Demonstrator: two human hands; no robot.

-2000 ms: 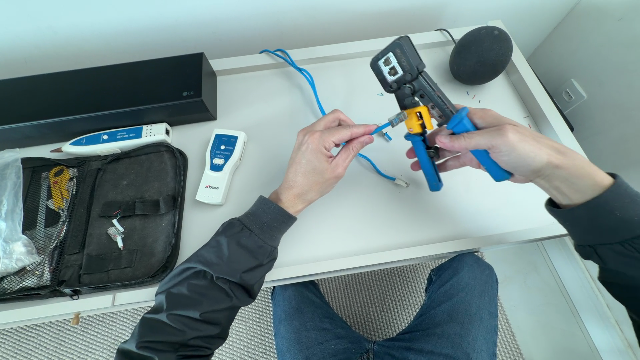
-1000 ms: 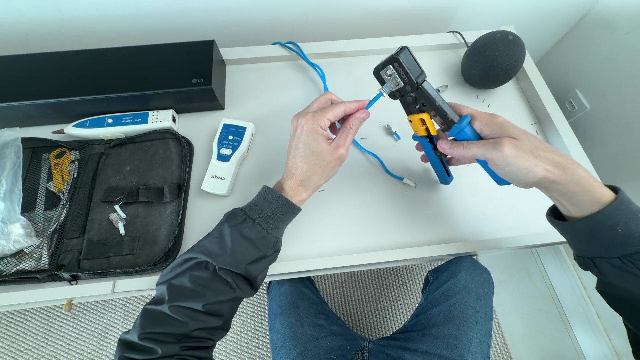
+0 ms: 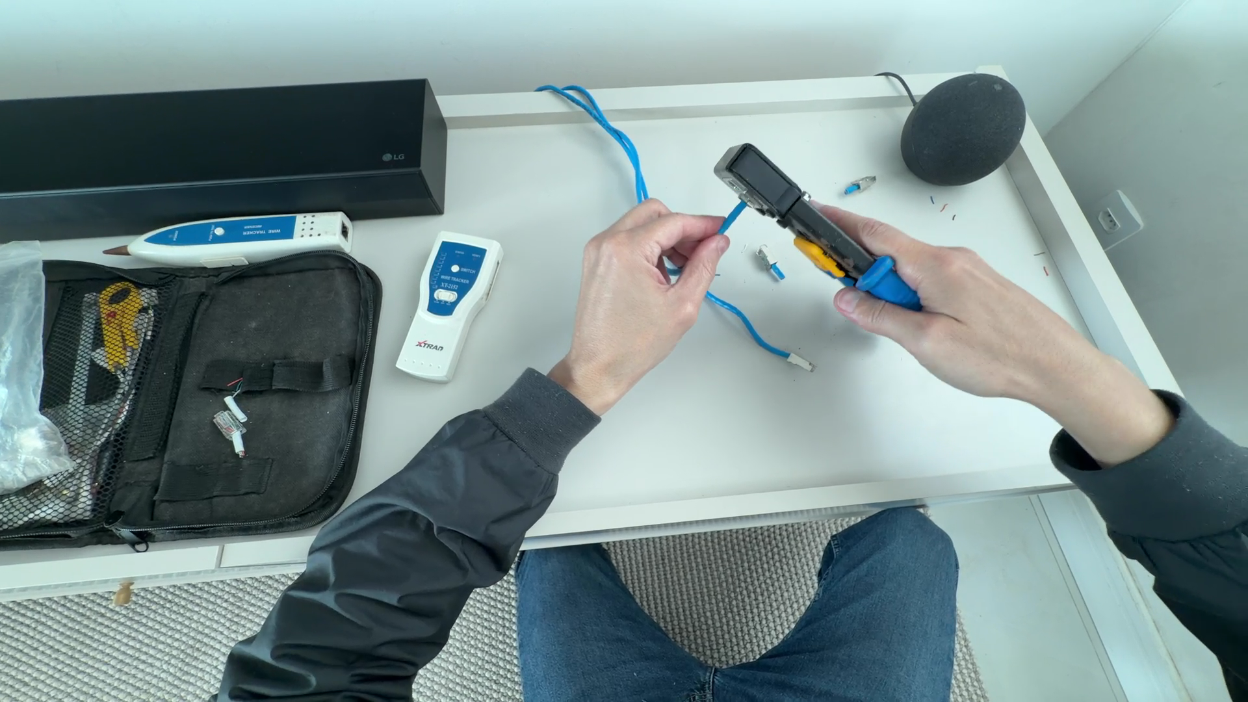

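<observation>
My left hand point(image 3: 648, 292) pinches a blue network cable point(image 3: 733, 216) between thumb and fingertips. The cable's end meets the head of a modular crimping tool point(image 3: 765, 183); whether a plug is on it is hidden. My right hand point(image 3: 960, 307) is closed round the tool's blue grips, which are pressed near each other, with a yellow part beside them. Below, the cable's other end bears a metal-shielded plug point(image 3: 799, 362) on the white tabletop. Two loose connector pieces with blue parts lie on the desk, one just under the tool point(image 3: 770, 263), the other farther back point(image 3: 859, 185).
A black soundbar point(image 3: 214, 146), a wire tracer point(image 3: 244, 237), a white cable tester point(image 3: 449, 307) and an open black tool case point(image 3: 278, 390) lie at left. A dark round speaker point(image 3: 963, 129) stands back right. Wire scraps point(image 3: 944, 208) lie near it. A raised rim point(image 3: 1082, 234) edges the desk.
The crimping tool has turned in my right hand, and its handles have come closer together. Two seconds ago the cable end was by the yellow part; now it is at the tool's head.
</observation>
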